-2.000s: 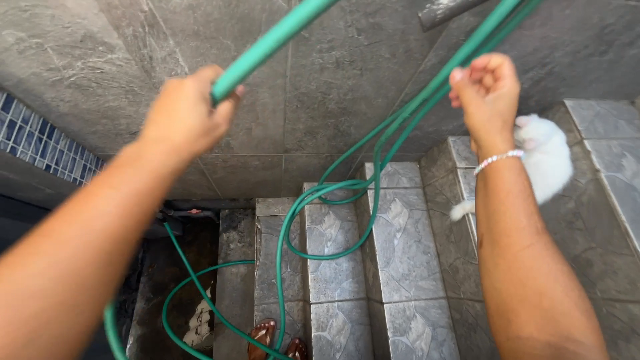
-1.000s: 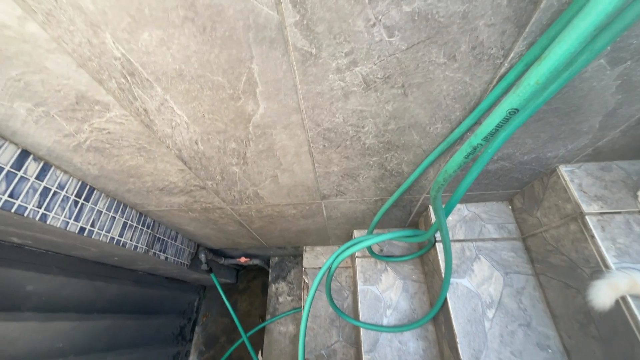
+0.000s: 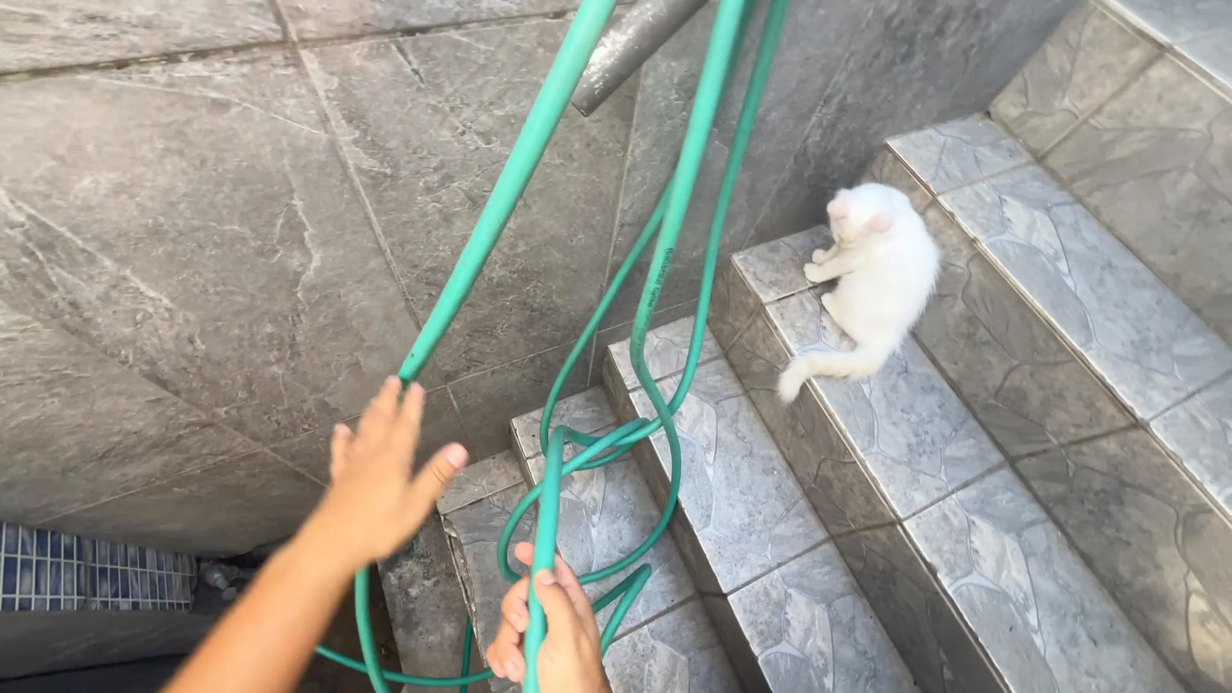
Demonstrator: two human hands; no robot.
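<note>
A green garden hose (image 3: 500, 202) hangs in long strands from above the top edge and falls in tangled loops over tiled steps. My left hand (image 3: 385, 481) is spread, fingers apart, just at the lower part of the leftmost strand, which passes behind the fingertips. Lower down, at the bottom centre, my right hand (image 3: 549, 626) is closed around another strand of the hose. Part of the hose below my left hand is hidden by the wrist.
A white cat (image 3: 885, 269) sits curled on a grey tiled step (image 3: 905, 433) at the right. A metal pipe (image 3: 640, 48) juts out near the grey tiled wall (image 3: 192, 241). Small blue tiles (image 3: 96, 568) line a ledge at the lower left.
Both hands, out of sight one second ago, are back in view. My left hand, closed on the hose two seconds ago, is now spread; my right hand now grips a lower strand.
</note>
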